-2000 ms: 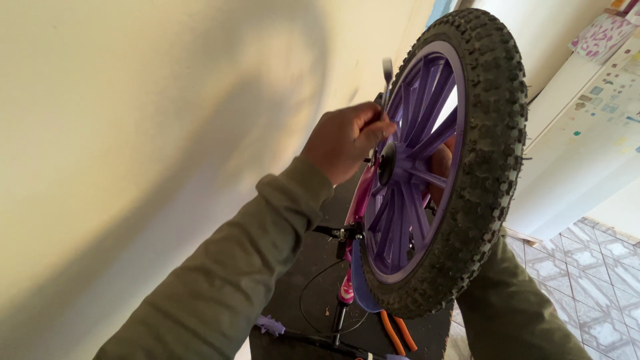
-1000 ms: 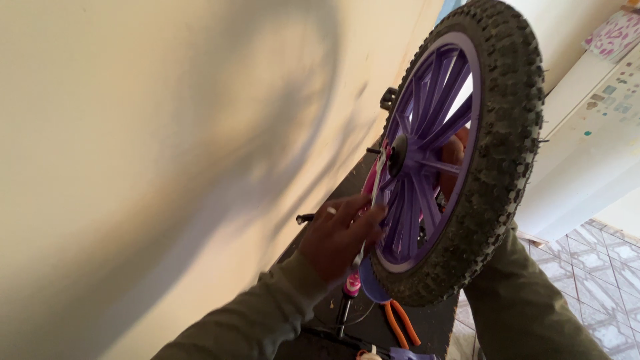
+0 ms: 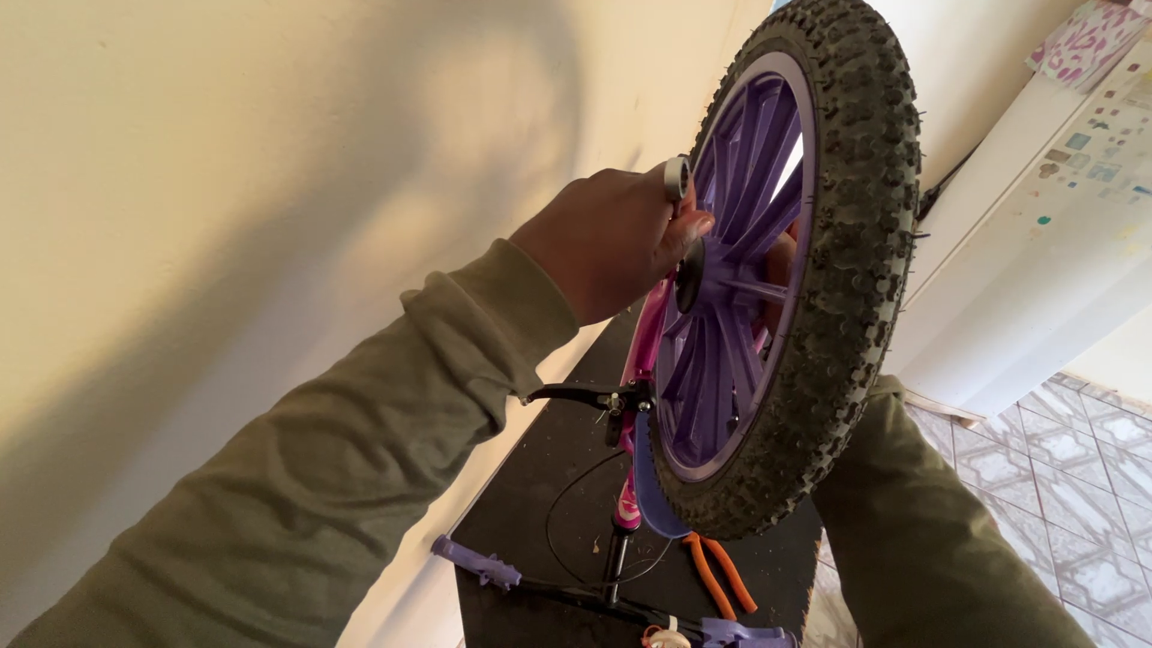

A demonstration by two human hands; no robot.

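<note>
A small bicycle wheel with purple spokes [image 3: 738, 315] and a knobby black tyre [image 3: 846, 270] stands in a pink fork [image 3: 648, 333]. My left hand [image 3: 612, 234] is closed around a metal wrench [image 3: 676, 179] beside the wheel's hub, and the ring end of the wrench shows above my fingers. Behind the wheel, my right hand [image 3: 781, 270] shows only in part between the spokes, so its grip is hidden. A black brake arm [image 3: 576, 392] and a blue mudguard [image 3: 655, 486] sit below the hub.
Orange-handled pliers [image 3: 720, 576] lie on the black tabletop [image 3: 531, 504] beside the handlebar with its purple grips [image 3: 477, 560]. A pale wall [image 3: 225, 180] runs close along the left. At the right stand a white refrigerator [image 3: 1017, 252] and a tiled floor [image 3: 1062, 486].
My left hand has moved up from below the hub, where it was one second ago, to beside it. The wrench stays in that hand.
</note>
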